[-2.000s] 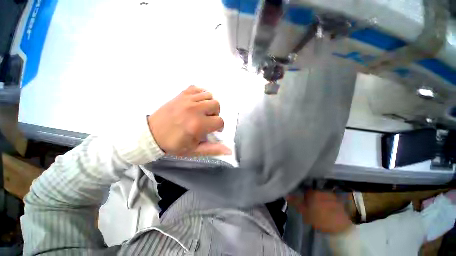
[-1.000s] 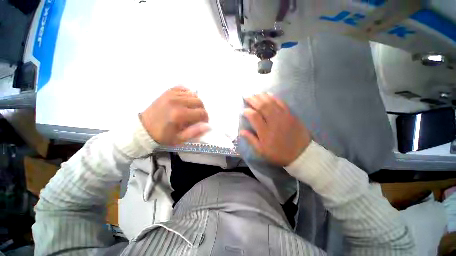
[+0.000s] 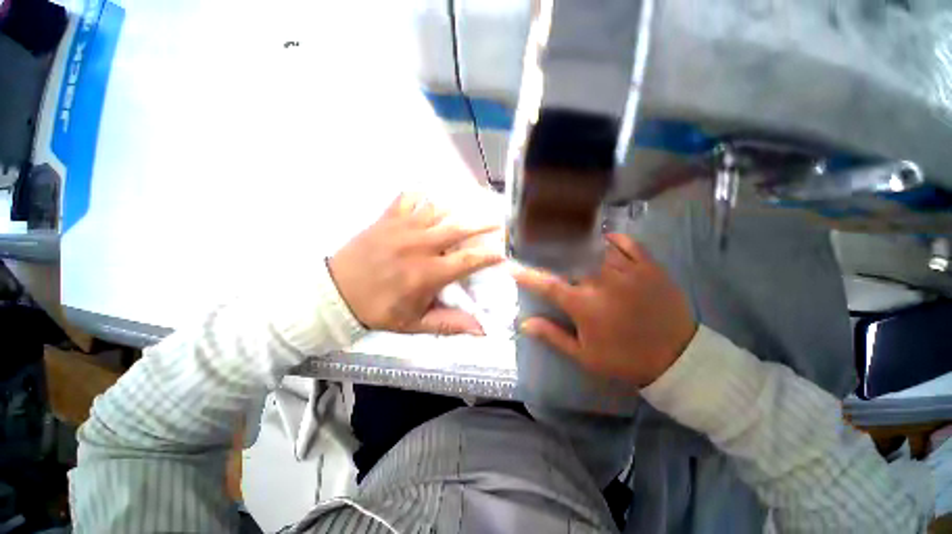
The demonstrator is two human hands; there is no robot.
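A grey fabric panel [image 3: 752,302] lies under the machine head and hangs over the table's front edge. A bright white fabric piece [image 3: 491,297] lies at the panel's left edge, hard to tell from the white table. My left hand [image 3: 412,266] rests on the white piece, fingers spread toward the needle area. My right hand [image 3: 616,313] presses flat on the grey panel's left part, its fingertips close to my left ones. The sewing machine head [image 3: 569,136] hides the presser foot and needle.
The white table [image 3: 209,156] carries a blue label [image 3: 78,115] at its left end. A ruler strip [image 3: 418,373] runs along the front edge. A dark flat box [image 3: 900,353] lies at the right. Wooden parts show below the table at the left.
My right hand has come up from below the table edge onto the grey panel. Both hands are now closer together by the needle area. The machine head appears larger and nearer in view.
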